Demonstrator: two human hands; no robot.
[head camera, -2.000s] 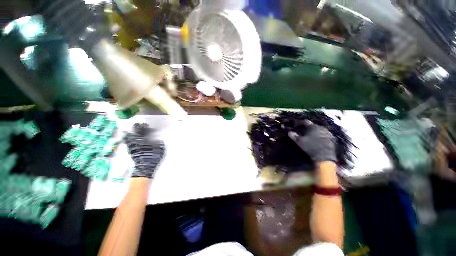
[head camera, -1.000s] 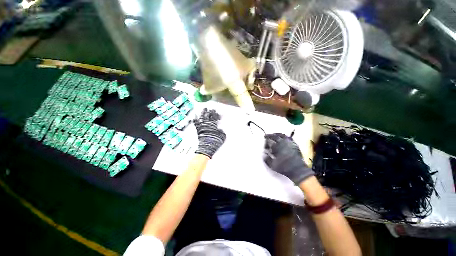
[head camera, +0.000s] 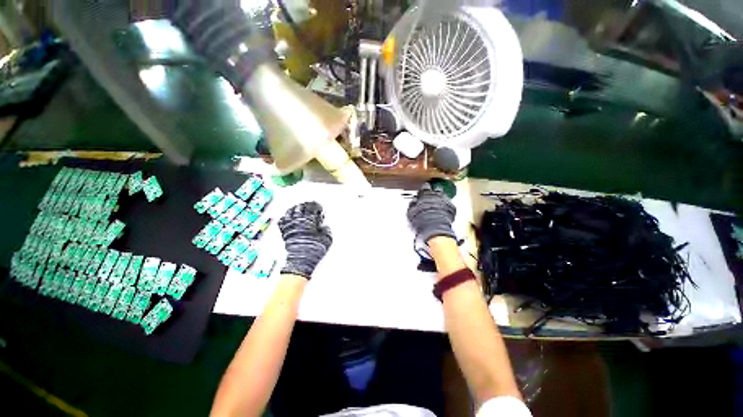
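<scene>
My left hand, in a grey-black knit glove, is over the left part of the white sheet, fingers bent. My right hand, gloved, is at the sheet's back right, its fingertips by a dark green disc. Whether either hand holds anything cannot be told. A bit of black wire shows beside and below my right wrist. Small green circuit boards lie in short rows left of my left hand. A large black wire pile lies at right.
More green boards lie on the black mat at far left. A cream hood points its nozzle at the sheet's back edge. A white fan and metal stand stand behind. Another green disc is near the hood.
The view has swung; things sit further left than one second ago. My right hand has moved from mid-sheet to the back edge by the green disc. My left hand stays near the small board rows.
</scene>
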